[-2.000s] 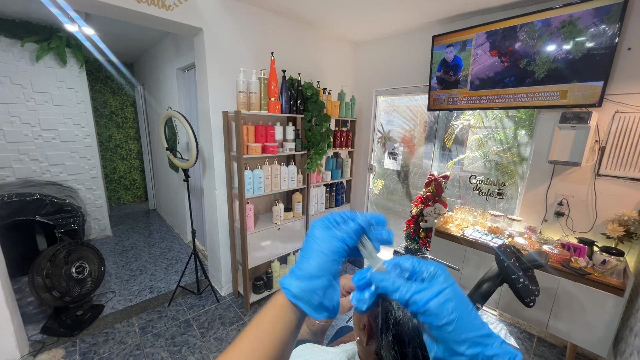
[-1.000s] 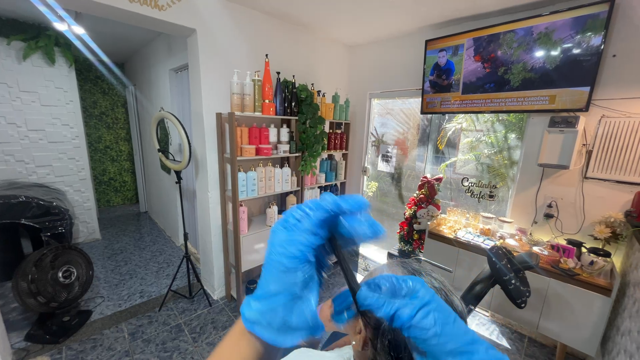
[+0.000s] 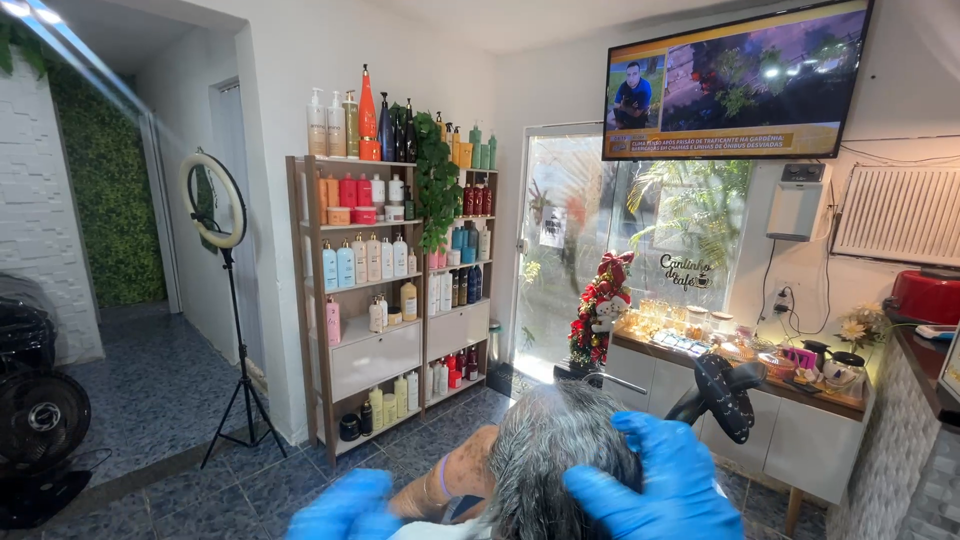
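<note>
Both of my hands wear blue gloves. My right hand (image 3: 652,480) is at the right side of a seated person's grey-streaked dark hair (image 3: 559,457), its fingers spread and touching or very near it. Low in the view, left of the head, is my left hand (image 3: 349,506), blurred and cut by the bottom edge; whether it holds anything I cannot tell. Between it and the hair, the seated person's raised forearm (image 3: 442,476) wears a pale purple band. A light cloth (image 3: 442,531) lies at the person's shoulder.
A black padded headrest or chair part (image 3: 724,397) stands right of the head, before a wooden-topped counter (image 3: 825,394) with jars. Shelves (image 3: 375,279) of bottles stand ahead, beside a ring light on a tripod (image 3: 240,315). A black fan (image 3: 41,420) is at far left.
My hands were close together above the head, with a dark strand of hair between them a second ago. They have since come apart, the left lower and to the left. The head shows more fully.
</note>
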